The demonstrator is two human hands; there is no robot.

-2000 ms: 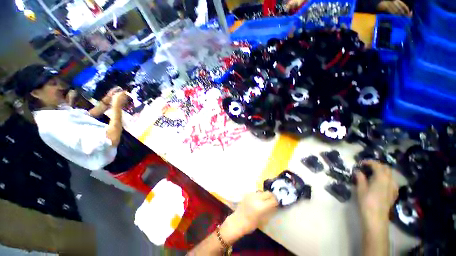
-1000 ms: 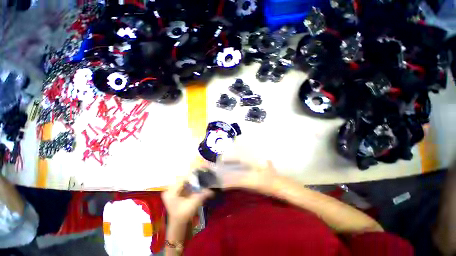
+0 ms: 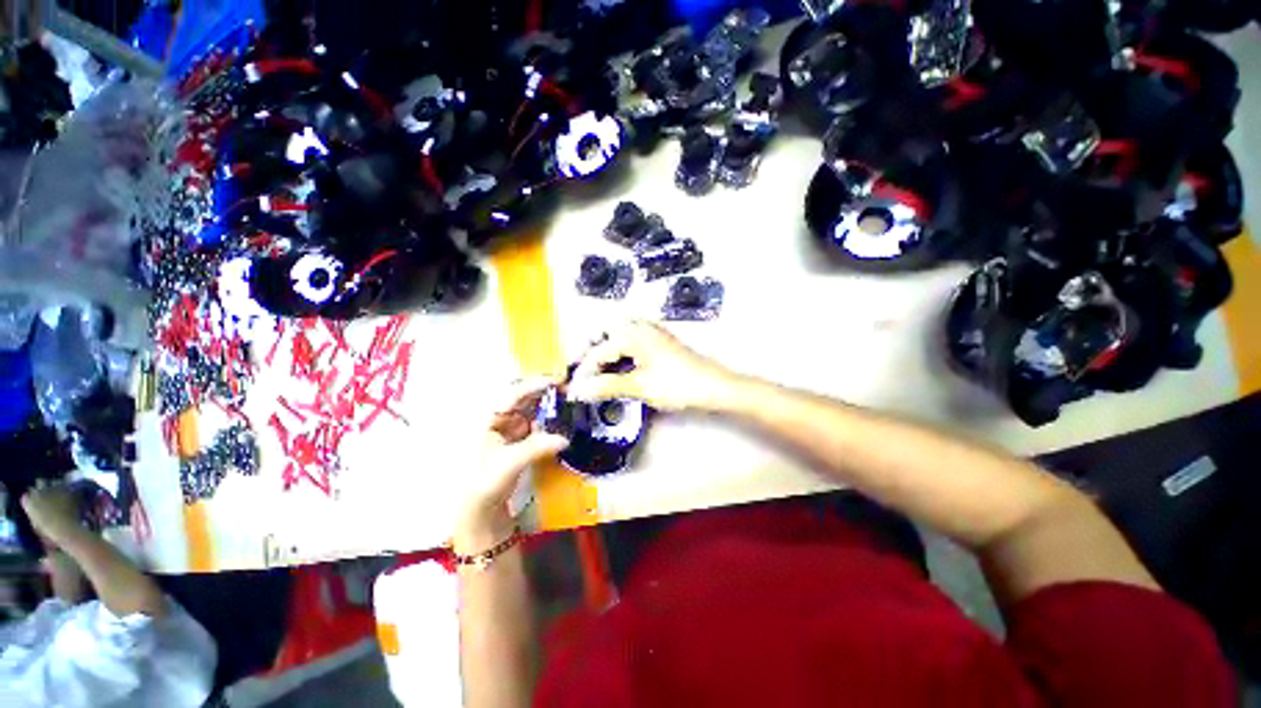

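Observation:
A round black camera housing (image 3: 603,440) with a white disc inside lies on the white bench near its front edge, by the yellow tape strip. My left hand (image 3: 515,450) is at the housing's left side, with a small dark part at its fingertips; the camera module seems to be there, but it is partly hidden. My right hand (image 3: 643,367) reaches over the housing's upper rim, its fingertips closed at the rim; whether it pinches something is hidden. Several loose camera modules (image 3: 692,297) lie on the bench behind the housing.
A heap of waiting black housings (image 3: 317,278) with red leads stands at the back left. Part-built units (image 3: 1072,339) are heaped at right. Loose red leads (image 3: 332,387) lie at left, with small dark parts (image 3: 221,463) beyond. A neighbour's arm (image 3: 104,553) shows at lower left.
My hands have moved from the bench's front edge up to the housing, one on its left and one over its rim. The dark module went with my left hand. The view has shifted slightly.

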